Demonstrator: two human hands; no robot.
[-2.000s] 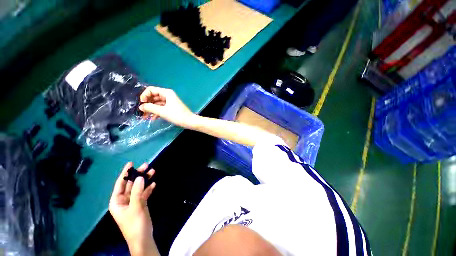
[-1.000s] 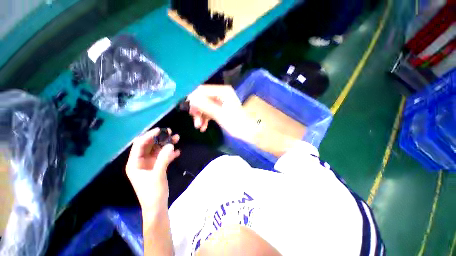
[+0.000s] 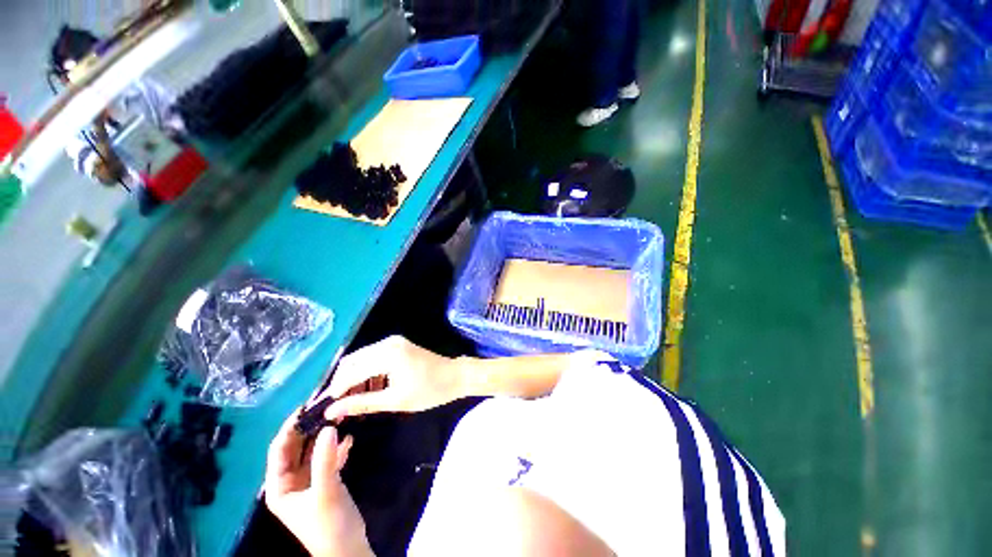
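Note:
My left hand grips a small black part between thumb and fingers, low over the bench edge. My right hand is brought up to it from the right, its fingertips at the same part. Whether the right fingers hold a separate piece is hidden. A clear plastic bag of black parts lies on the bench beyond the hands. Loose black parts lie left of my left hand.
A crinkled clear bag is at the lower left. Black parts sit on cardboard, with a small blue bin behind. A lined blue crate stands right of the bench. A person's legs and stacked crates are farther off.
My right hand has moved from the bag to the part in my left hand; the hands now meet. The view has shifted, showing more of the far bench and a row of dark pieces in the crate.

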